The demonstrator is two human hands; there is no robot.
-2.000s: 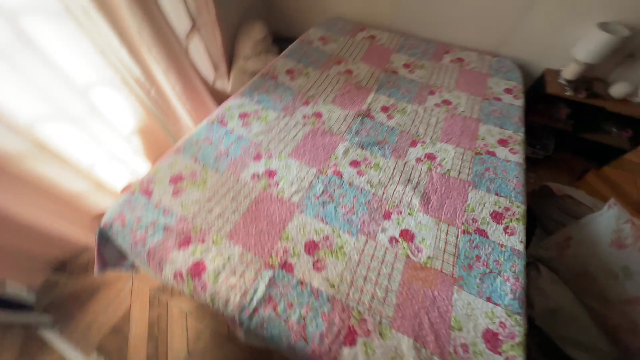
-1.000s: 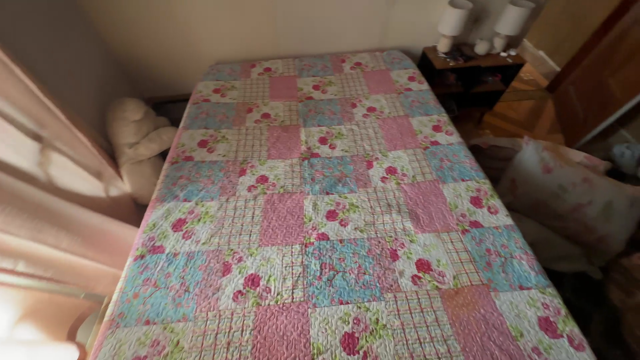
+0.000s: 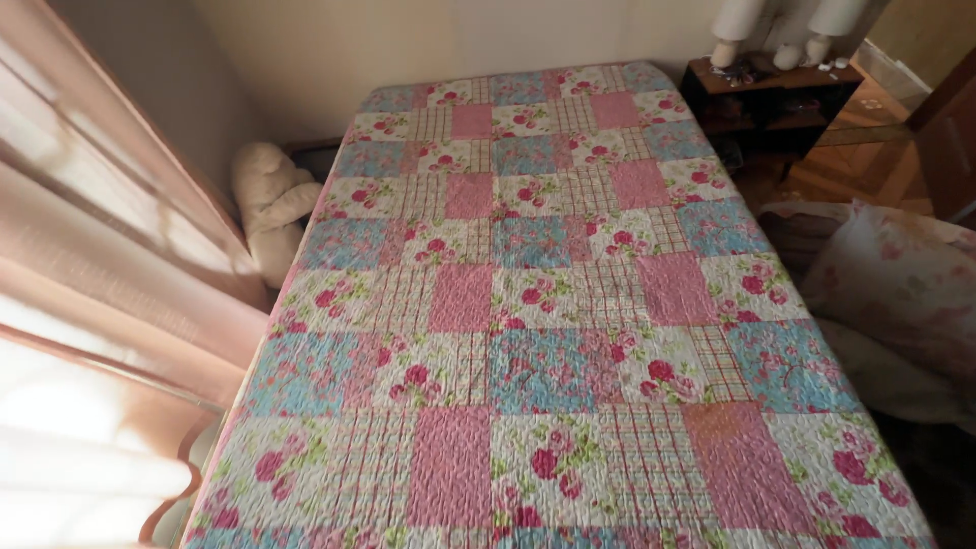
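Neither my left hand nor my right hand shows in the head view. A patchwork quilt (image 3: 526,297) with pink, blue, floral and checked squares lies spread flat over a bed in the middle of the view. Its surface is mostly smooth, and an orange-brown discoloured patch marks a pink square at the lower right. To the left of the bed, near the wall, a cream stuffed toy (image 3: 267,198) is propped in the corner. What either hand holds or touches cannot be seen.
Pink curtains (image 3: 137,252) hang before a bright window on the left. A dark wooden nightstand (image 3: 770,91) at the far right bears two white lamps (image 3: 738,19). Beside the bed's right edge lie a floral pillow (image 3: 900,267) and other bedding. Parquet floor (image 3: 877,168) shows beyond.
The view has swung round, so the bed now runs nearly straight away from me. Nothing on the bed has plainly changed.
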